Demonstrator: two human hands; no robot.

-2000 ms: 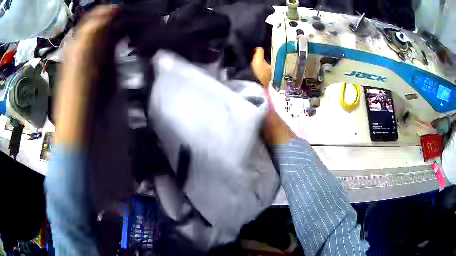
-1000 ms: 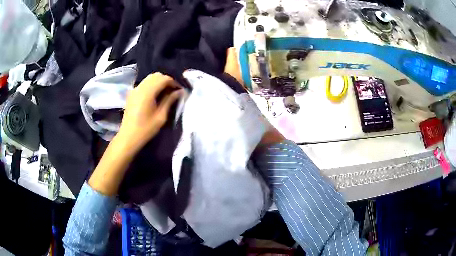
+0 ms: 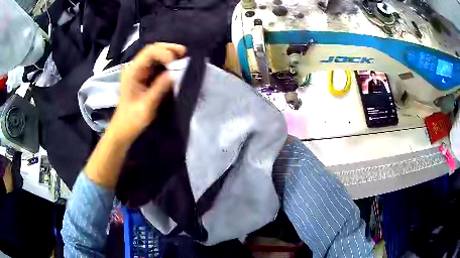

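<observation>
A dark garment with pale grey-blue lining is bunched in front of me, left of the sewing machine's needle area. My left hand pinches the garment's edge between thumb and fingers, where a dark strip stands up beside the pale cloth. My right hand is mostly hidden behind the raised lining; only a small part shows beside the machine head, so its grip cannot be seen. My right forearm passes behind the cloth. The white sewing machine has a blue stripe and "JACK" lettering.
A yellow loop, a lit smartphone and a red packet lie right of the needle. A measuring tape runs along the table's front edge. Dark cloth is piled left. A blue crate is below. Part of a person's hand shows at far left.
The cloth was swung and blurred earlier; it now hangs steadier. My left hand came in from the left, took the garment's edge and has risen slightly. The lining has spread to the right over my right forearm.
</observation>
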